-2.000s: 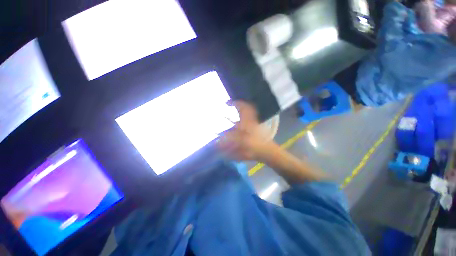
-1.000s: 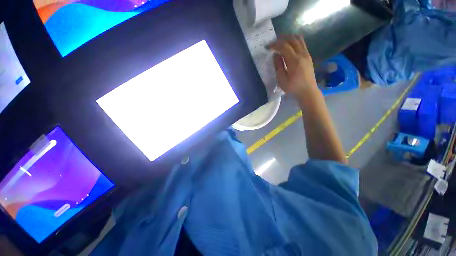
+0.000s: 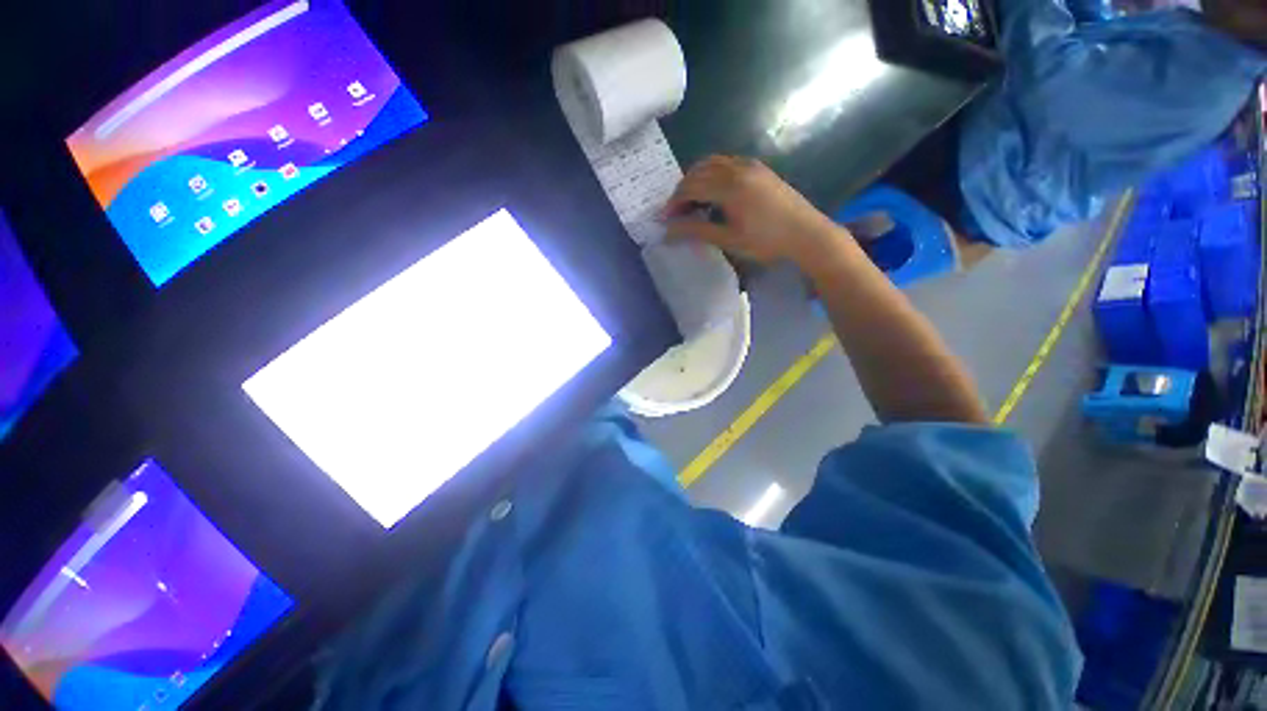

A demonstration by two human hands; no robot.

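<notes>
My right hand (image 3: 743, 211) is over the unrolled strip of the label roll (image 3: 625, 77), its fingertips bent down at the strip's right edge. Whether they pinch a label cannot be told. The strip carries rows of small print near the roll and looks plain below. A tablet with a glowing white screen (image 3: 431, 364) lies in a black foam tray (image 3: 181, 364) in front of me. My left hand is not in view.
Tablets with colourful screens lie at the upper left (image 3: 250, 139), lower left (image 3: 146, 597) and left edge. A white round container (image 3: 695, 372) sits below the strip. A person in blue (image 3: 1098, 118), blue stools (image 3: 896, 236) and blue boxes (image 3: 1174, 306) are at the right.
My right hand has left the white screen and moved to the label strip, now nearer the roll's printed part. The upper tablet's screen changed from white to a colourful home screen. The view has shifted.
</notes>
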